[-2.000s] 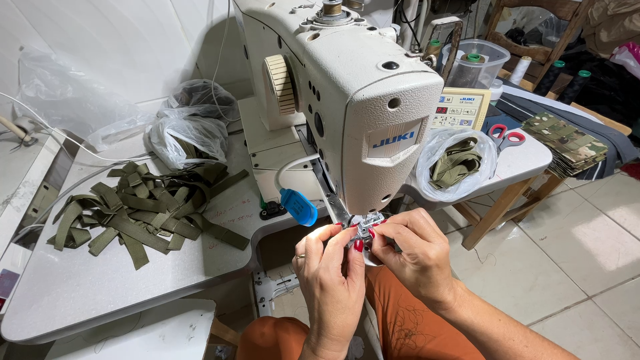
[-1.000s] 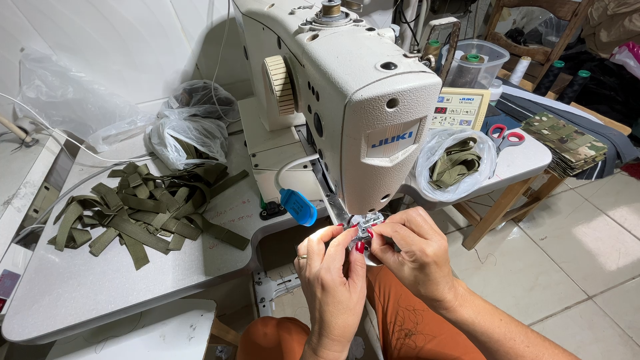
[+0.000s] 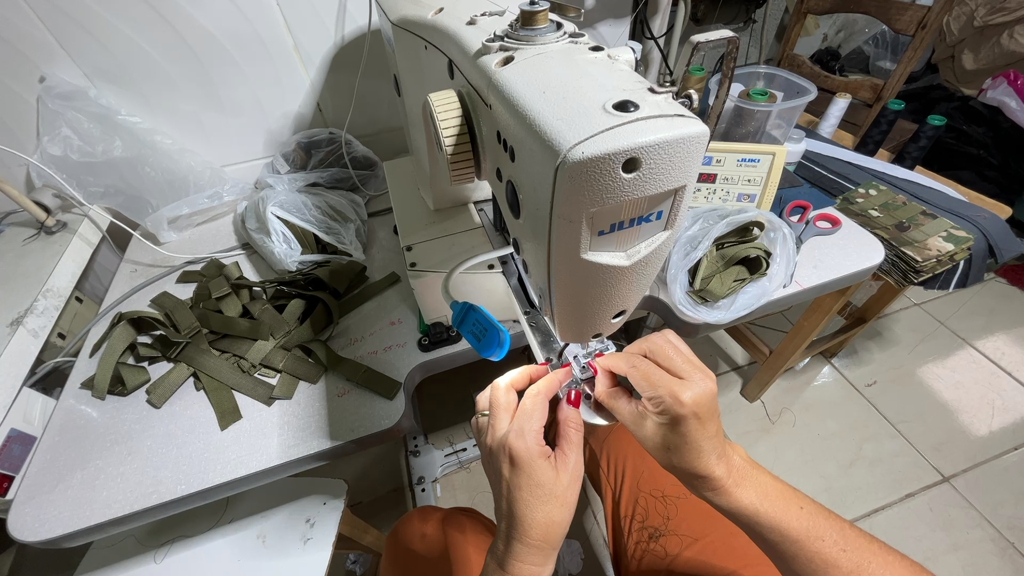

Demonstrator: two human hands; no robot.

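The white JUKI sewing machine (image 3: 552, 160) stands in the middle, its head over a metal presser foot clamp (image 3: 588, 360). Close to the needle area, my left hand (image 3: 528, 448) has its fingertips drawn together at the clamp's left side. My right hand (image 3: 672, 400) pinches with thumb and forefinger at the clamp's right side. The fingertips of both hands nearly meet; whether a thread or other small thing is between them cannot be seen. A blue tag-like piece (image 3: 480, 330) on a white tube hangs left of the clamp. Olive webbing strips (image 3: 240, 328) lie heaped on the left tabletop.
At the right are a plastic bag (image 3: 732, 264) of webbing, red-handled scissors (image 3: 808, 224), a control panel (image 3: 736, 176) and camouflage fabric pieces (image 3: 904, 228). Another plastic bag (image 3: 308, 208) sits behind the strips. Thread cones (image 3: 880, 128) stand at the back right.
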